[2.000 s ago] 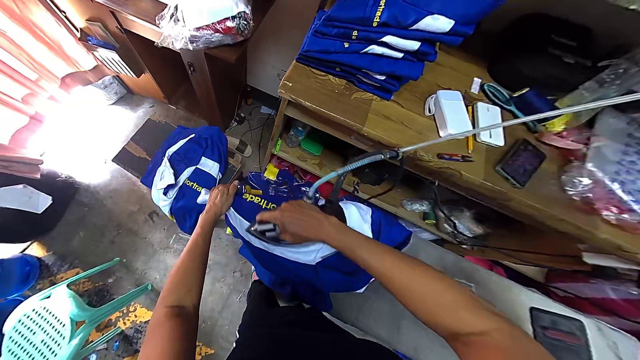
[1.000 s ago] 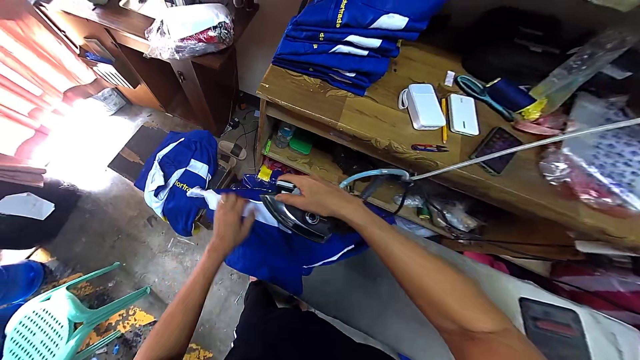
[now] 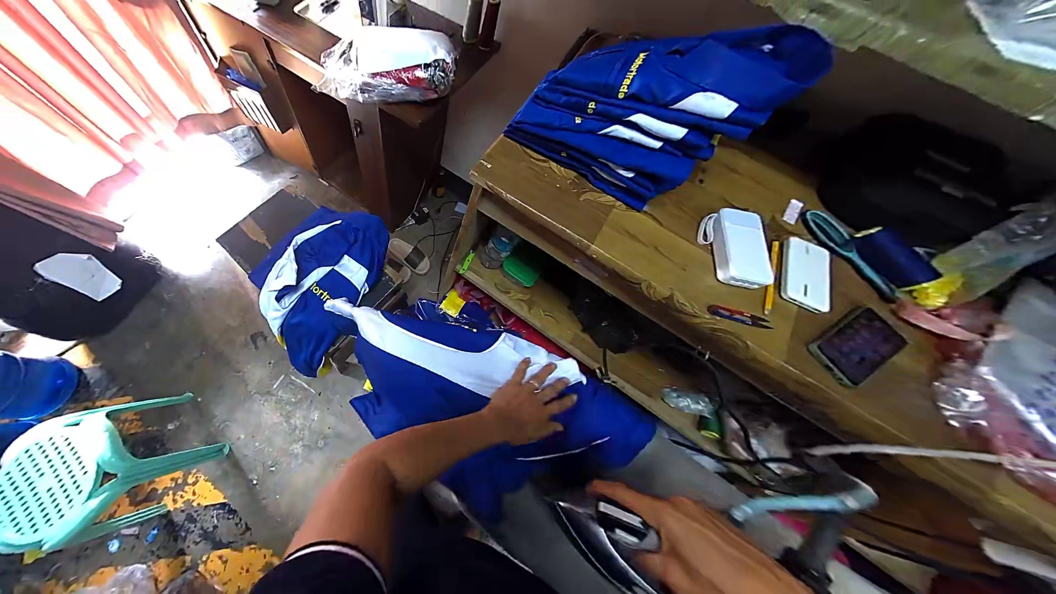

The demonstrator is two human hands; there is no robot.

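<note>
My left hand (image 3: 532,406) lies flat with fingers spread on a blue and white garment (image 3: 437,363) laid over the grey ironing surface (image 3: 544,528). A ring is on one finger. My right hand (image 3: 685,536) grips the handle of a clothes iron (image 3: 598,540), which is near the lower edge of the view, beside the garment. A light blue sleeve around the iron's cord (image 3: 800,503) runs off to the right. Another blue and white garment (image 3: 318,280) lies bunched beyond the far left end of the spread one.
A wooden table (image 3: 660,272) holds a stack of folded blue garments (image 3: 627,107), a white power bank (image 3: 742,247) and a smartphone (image 3: 858,346). Under its top is a cluttered shelf (image 3: 561,322). A green plastic chair (image 3: 74,470) stands at left; a plastic-wrapped bundle (image 3: 392,62) sits on a brown desk.
The iron, on the garment a second ago, has moved toward the lower right, off the cloth, in my right hand. My left hand has moved right and now rests on the garment's white panel.
</note>
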